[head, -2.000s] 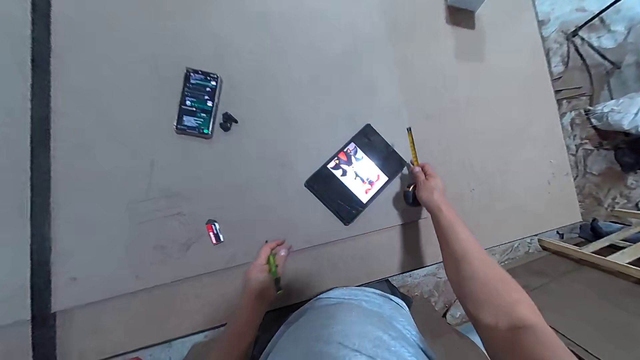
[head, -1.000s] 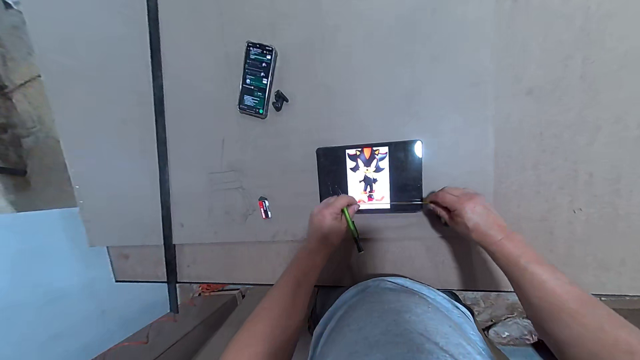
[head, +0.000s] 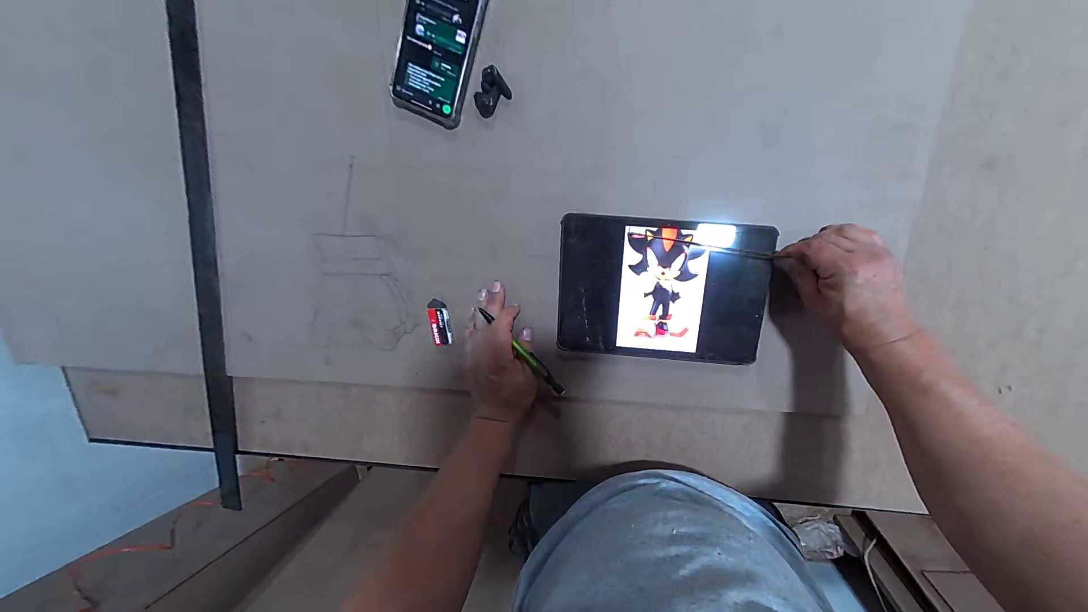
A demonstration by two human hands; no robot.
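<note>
A tablet lies on the large sheet, its screen showing a cartoon figure with black and red spikes. My right hand is at the tablet's right edge, pinching a thin tape measure blade that reaches across the upper part of the screen; the case of the tape is not visible. Left of the tablet, my left hand has a green and black pencil or pen between its fingers, which are partly spread. Beside its fingertips lies a small eraser in a red, white and black sleeve. Faint pencil lines mark the sheet further left.
A smartphone with a lit screen lies at the top, with black earbuds beside it. A long black strip runs down the left side, past the front edge of the board. An orange cord lies below at the left.
Two seconds ago the tablet lay tilted; now it is nearly square to the front edge. My left hand has moved from the tablet toward the eraser. The view has shifted.
</note>
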